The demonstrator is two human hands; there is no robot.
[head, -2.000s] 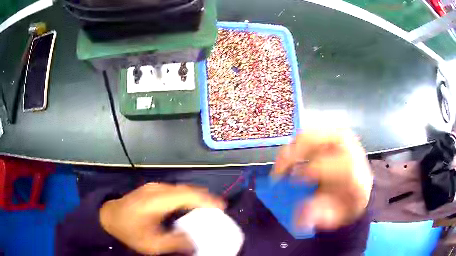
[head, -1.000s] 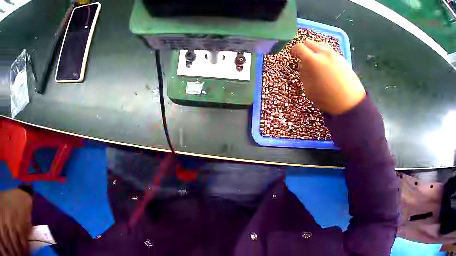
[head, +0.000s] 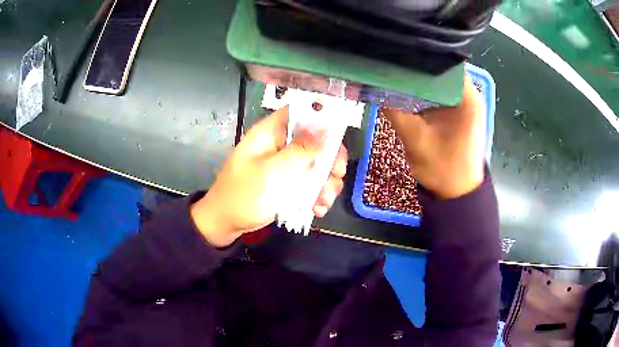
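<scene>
My left hand (head: pixel 265 169) holds a white leaf stack (head: pixel 317 146) in front of the green press (head: pixel 339 74). The stack's end with a dark hole is up at the press's white die plate (head: pixel 272 99), under the press head. Its jagged tips point down towards me. My right hand (head: pixel 441 139) is over the blue parts tray (head: pixel 365 196) at the right of the press. Its fingertips are partly hidden by the press head, so what they hold cannot be told. Small copper-coloured rivets (head: pixel 390 176) fill the tray.
A smartphone (head: pixel 121 44) lies at the far left of the dark green bench. A dark rod (head: pixel 78 44) and a clear plastic packet (head: pixel 31 83) are beside it. A red stool (head: pixel 41 179) stands at the lower left. A pinkish bag-like item (head: pixel 553 308) is at the lower right.
My left hand has come up from the lower left to the press with the white stack. My right hand stays at the tray, now partly behind the press head. The view has shifted.
</scene>
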